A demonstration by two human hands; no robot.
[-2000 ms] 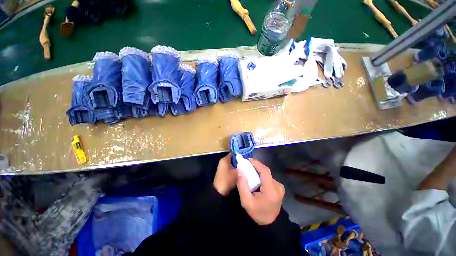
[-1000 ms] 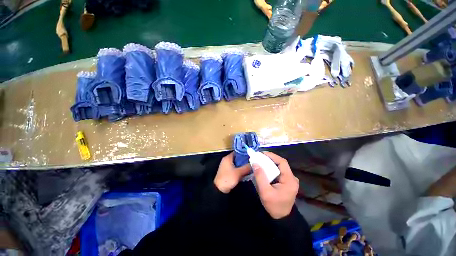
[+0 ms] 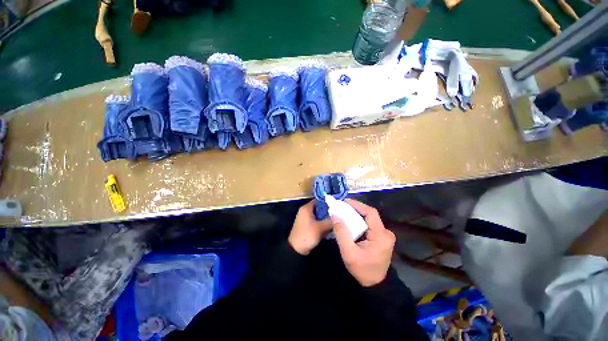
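My left hand [image 3: 308, 230] holds a blue denim sleeve [image 3: 321, 208] upright at the bench's front edge, its notched opening facing up. My right hand [image 3: 371, 250] grips a small white glue bottle [image 3: 349, 221], tilted so its nozzle meets the near side of the sleeve's opening. The nozzle tip is too small to see clearly. Several more denim sleeves [image 3: 225, 96] lie in a row along the back of the bench, whitish frilly ends away from me and notched ends toward me.
On the bench [image 3: 267, 174] are a yellow stick [image 3: 115, 194], a white carton [image 3: 360, 100], crumpled gloves [image 3: 459, 74] and a grey metal fixture [image 3: 527, 106]. A water bottle [image 3: 377, 33] stands behind the carton. Blue bins [image 3: 215, 283] are below. Another person's white clothing [image 3: 500, 266] is at right.
The bottle's tip has moved from the left part of the opening over its near side, and both hands shifted slightly right. On the belt, the tan parts have moved right.
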